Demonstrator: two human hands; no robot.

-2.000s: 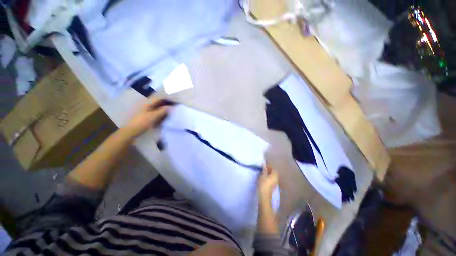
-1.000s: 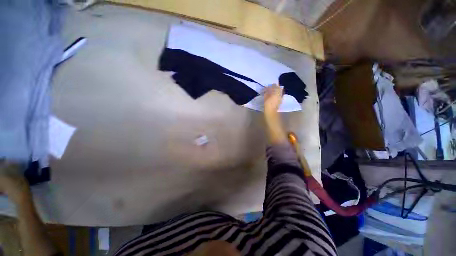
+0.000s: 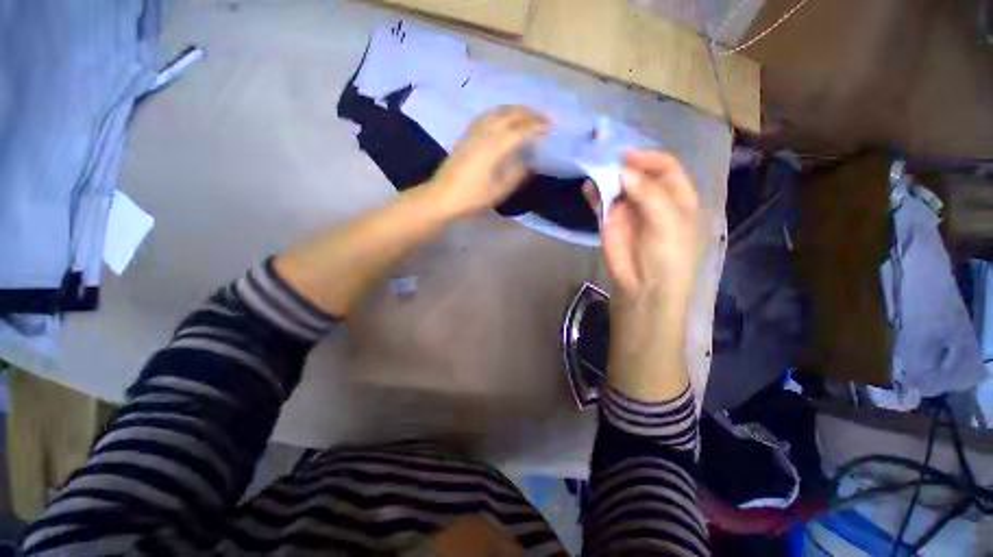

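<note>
A narrow stack of white and black panels [image 3: 414, 141] lies at the back of the pale pressing table, beside the board strip. My right hand [image 3: 648, 212] pinches a white panel [image 3: 605, 180] at the stack's right end. My left hand [image 3: 490, 158] is over the middle of the stack, blurred, with its fingers bent; whether it grips cloth is unclear. The steam iron [image 3: 586, 343] stands on the table near my right forearm, which partly hides it.
A large pale pile [image 3: 71, 141] with dark bands lies at the left, with a white paper slip [image 3: 129, 233] beside it. A small white scrap [image 3: 404, 285] lies mid-table. A board strip [image 3: 653, 60] edges the back. Hanging cloth and a maroon hose [image 3: 762, 518] are at the right.
My left hand has moved from the pale pile at the left to the stack. My right hand has shifted right and lifts a panel's end. The white cloth on the stack is now rumpled.
</note>
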